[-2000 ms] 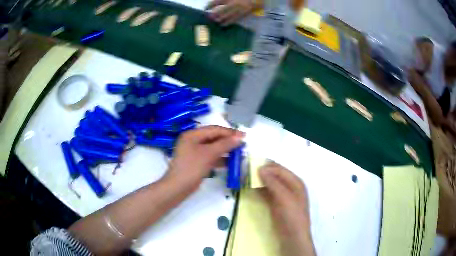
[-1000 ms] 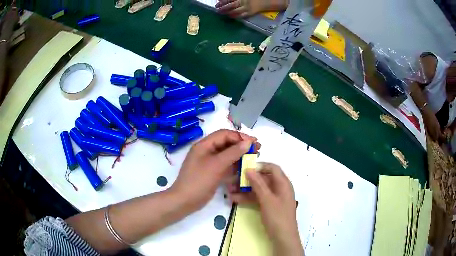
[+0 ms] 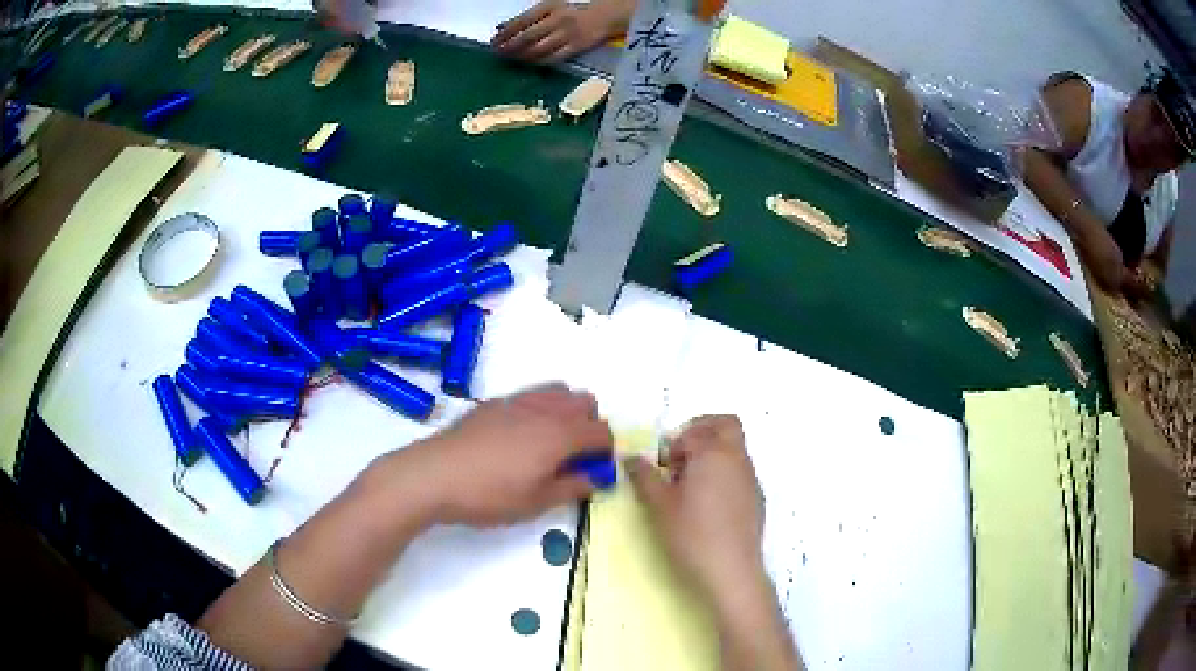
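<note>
My left hand [image 3: 518, 452] is closed around a blue cylinder [image 3: 594, 468]; only its end shows below the fingers. My right hand [image 3: 708, 492] is beside it, thumb and fingers pinching a small pale yellow pad [image 3: 639, 443], blurred. Both hands are over the top end of a yellow sheet [image 3: 643, 590] with a dark left edge. A loose pile of blue cylinders [image 3: 420, 295] with thin red and dark leads lies to the left, some standing with grey-green ends up.
A tape roll [image 3: 180, 256] lies left of the pile. A metal upright [image 3: 617, 171] stands beyond my hands. The green belt [image 3: 774, 282] carries tan pieces and padded blue cylinders. Stacked yellow sheets [image 3: 1016, 524] lie right, another stack [image 3: 79, 249] left. Grey-green discs [image 3: 556, 547] lie nearby. A person [image 3: 1115, 171] sits at far right.
The padded blue cylinder from my hands is gone; a similar one now lies on the belt beyond the upright. My left hand holds another cylinder. The belt pieces have shifted left in view.
</note>
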